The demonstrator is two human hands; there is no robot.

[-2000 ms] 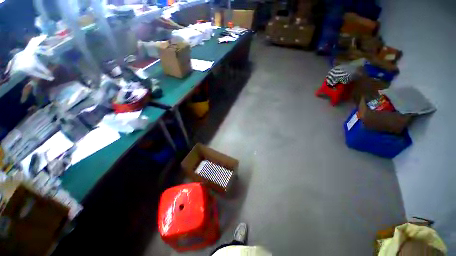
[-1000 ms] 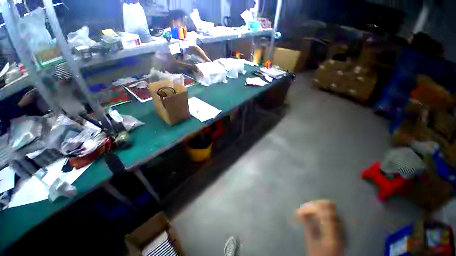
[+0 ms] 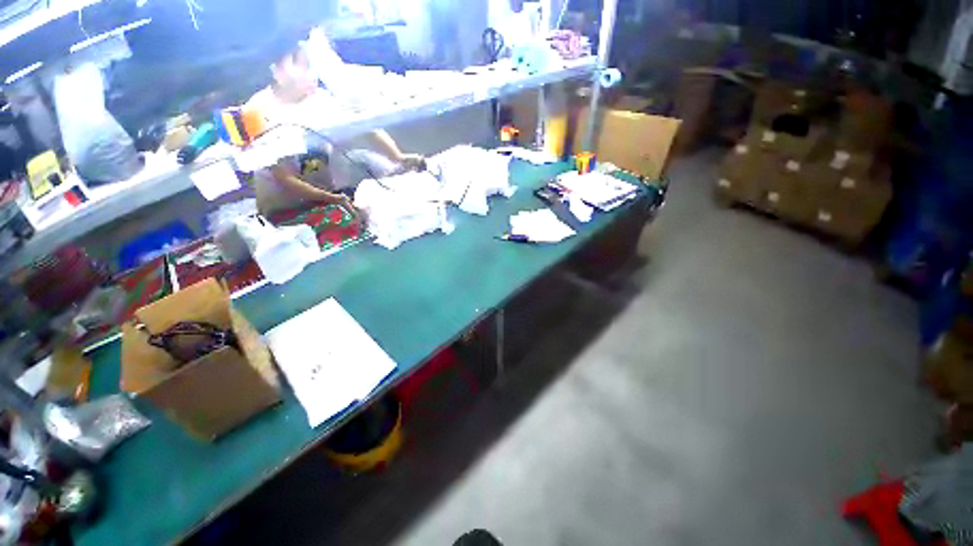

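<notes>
Neither of my hands shows in the head view. A small open carton point(image 3: 219, 379) with black cords inside stands on the green bench point(image 3: 443, 286), nearest in front of me on the left. White paper sheets point(image 3: 329, 360) lie flat on the bench just right of the carton. White bags or wrapped bundles point(image 3: 403, 205) lie farther along the bench. A small dark shape, too unclear to name, shows at the bottom edge.
A person point(image 3: 304, 171) works behind the bench. A yellow-rimmed container point(image 3: 368, 450) is under the bench. Brown cartons point(image 3: 808, 176) stand at the back right on the grey floor point(image 3: 683, 400). A red stool point(image 3: 883, 514) with a striped cloth is at the lower right.
The view has moved forward along the bench; the small carton appears nearer. The hand seen at the lower right one second ago is out of view. The floor carton and nearer red stool have left the picture.
</notes>
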